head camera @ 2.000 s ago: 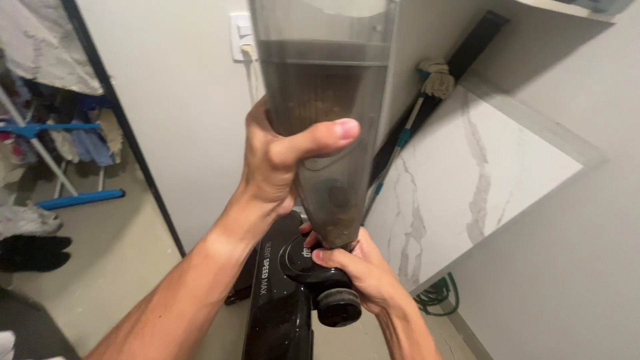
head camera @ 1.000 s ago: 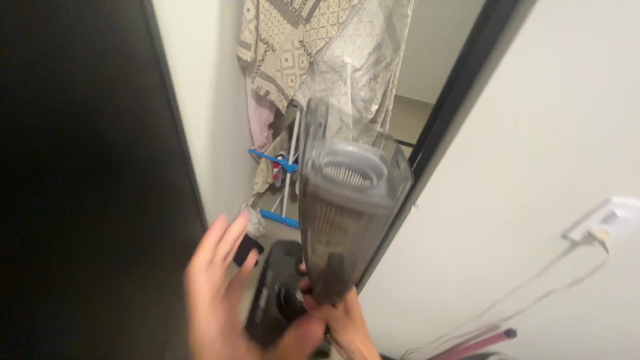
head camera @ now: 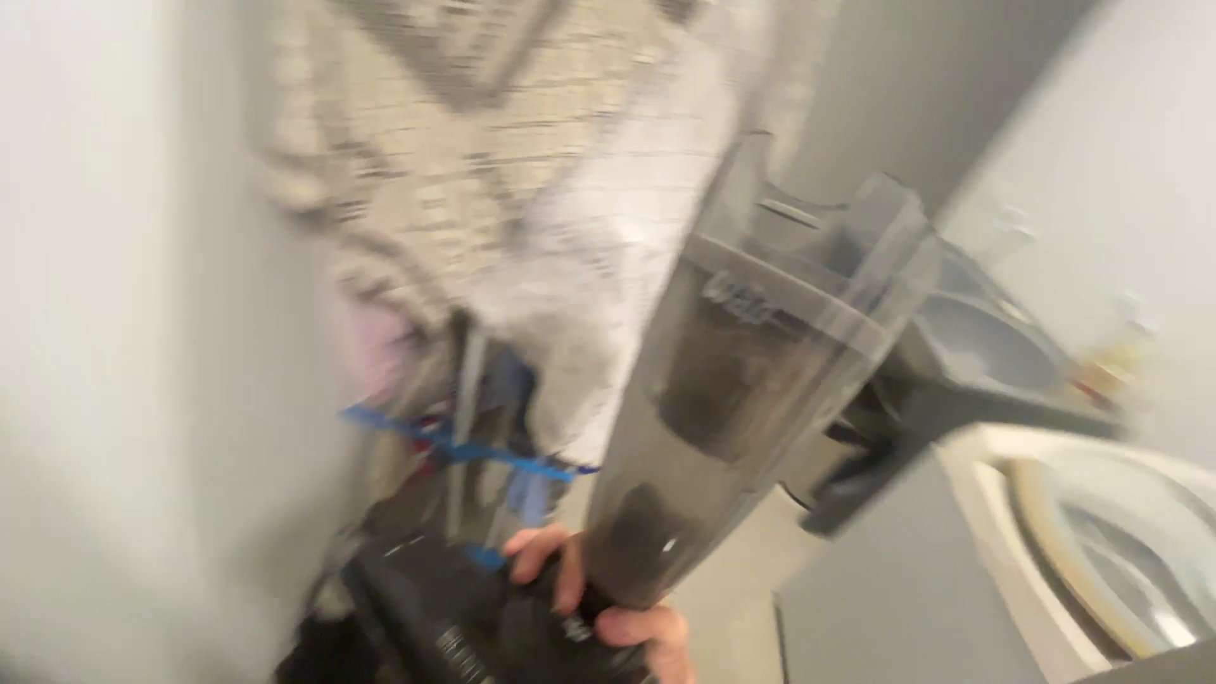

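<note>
A clear plastic vacuum cleaner dust container (head camera: 741, 380) stands tilted to the right, with dark contents or a dark inner part in its lower half. Below it is a black vacuum cleaner body (head camera: 446, 608) bearing writing. My right hand (head camera: 627, 617) is shut around the narrow lower end of the container, where it meets the black body; its fingers show on both sides. My left hand is out of view. The picture is blurred by motion.
Patterned cloths (head camera: 532, 142) hang over a drying rack with blue bars (head camera: 465, 451). At the right stands a top-loading washing machine (head camera: 997, 532), and behind it a grey laundry sink (head camera: 978, 351). A pale wall (head camera: 142, 332) rises close on the left.
The view has swung from a wall and doorway to the laundry area. My left hand, on the container two seconds ago and beside it one second ago, has left the view. My right hand keeps its hold.
</note>
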